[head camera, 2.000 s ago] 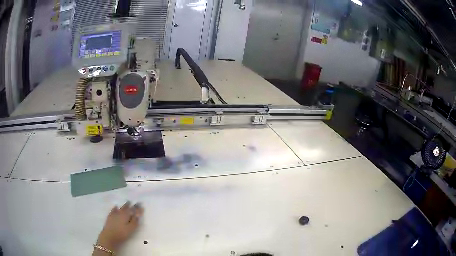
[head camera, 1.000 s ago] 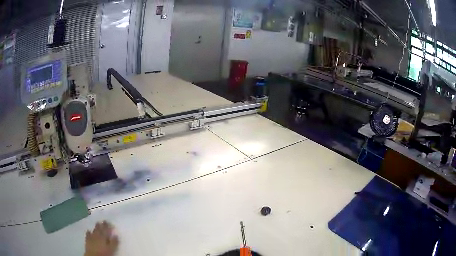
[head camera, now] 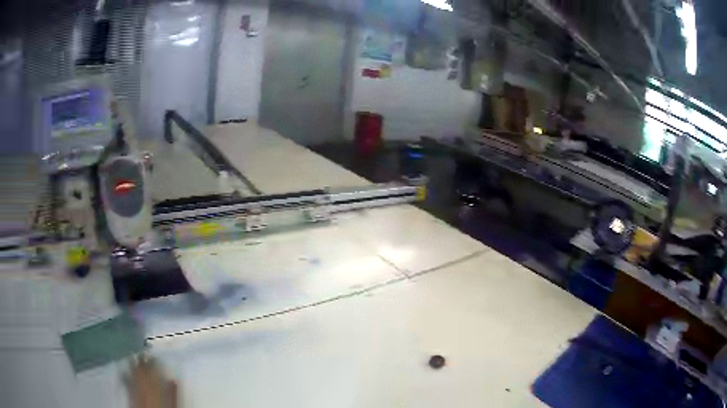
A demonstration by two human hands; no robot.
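My left hand (head camera: 151, 386) is blurred and cut off by the bottom edge, at the lower left. It is just below the dull-green cover plate (head camera: 105, 343); whether its fingers touch the plate or hold anything is unclear. The plate lies below the dark opening (head camera: 149, 276) under the sewing head (head camera: 126, 199). The small dark bobbin case (head camera: 437, 362) lies alone on the white table, right of centre. My right hand is not in view, and no air blow gun shows.
The silver beam (head camera: 287, 204) crosses behind the opening, with a black cable chain (head camera: 199, 145) behind it. The control panel (head camera: 73, 121) stands left of the head. A glossy blue sheet (head camera: 594, 366) covers the right corner. A fan (head camera: 614, 226) stands beyond.
The view has turned right since the first frame and blurred. The orange blow gun seen at the bottom edge one second ago is out of view. My left hand is lower in the picture.
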